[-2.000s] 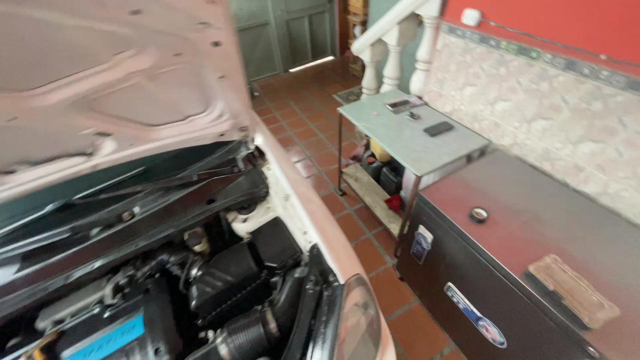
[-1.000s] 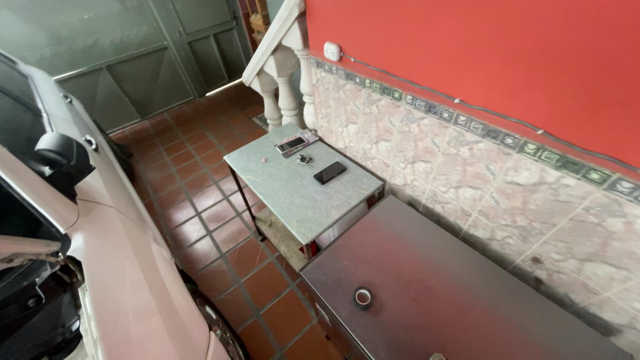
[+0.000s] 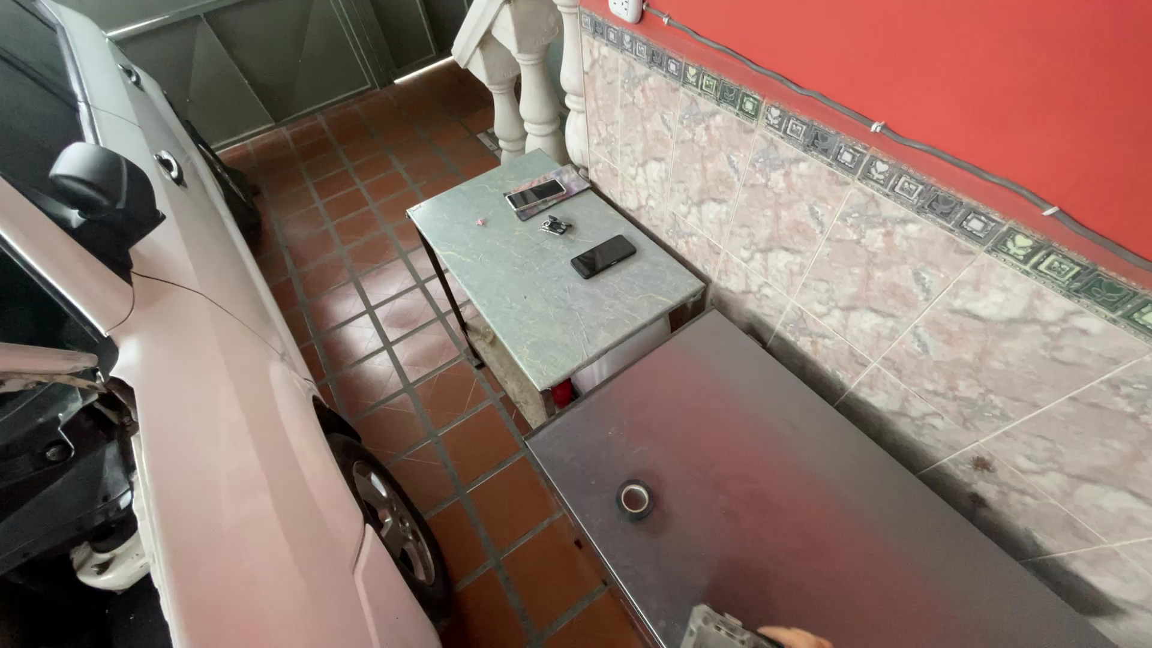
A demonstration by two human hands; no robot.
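At the bottom edge, my right hand (image 3: 797, 637) shows only as a few fingers, against a grey boxy part (image 3: 718, 628) that it seems to hold; most of both is cut off. They are over the dark metal cabinet top (image 3: 720, 450). A roll of black tape (image 3: 634, 499) lies flat on that top, farther from me. Beyond it, a marbled green-grey table (image 3: 540, 297) bears a black phone (image 3: 604, 256), a small bunch of keys (image 3: 556, 226) and another phone (image 3: 536, 194) on a flat patterned item. My left hand is out of view.
A light-coloured car (image 3: 216, 432) stands along the left, its engine bay partly visible and its front wheel (image 3: 391, 513) beside the tiled floor (image 3: 396, 315). A marble-tiled wall (image 3: 900, 297) borders the right. White balusters (image 3: 538, 99) and a metal gate (image 3: 243, 72) stand behind.
The view has swung right from the engine bay toward the table and cabinet. My fingers and the grey part now show at the bottom edge.
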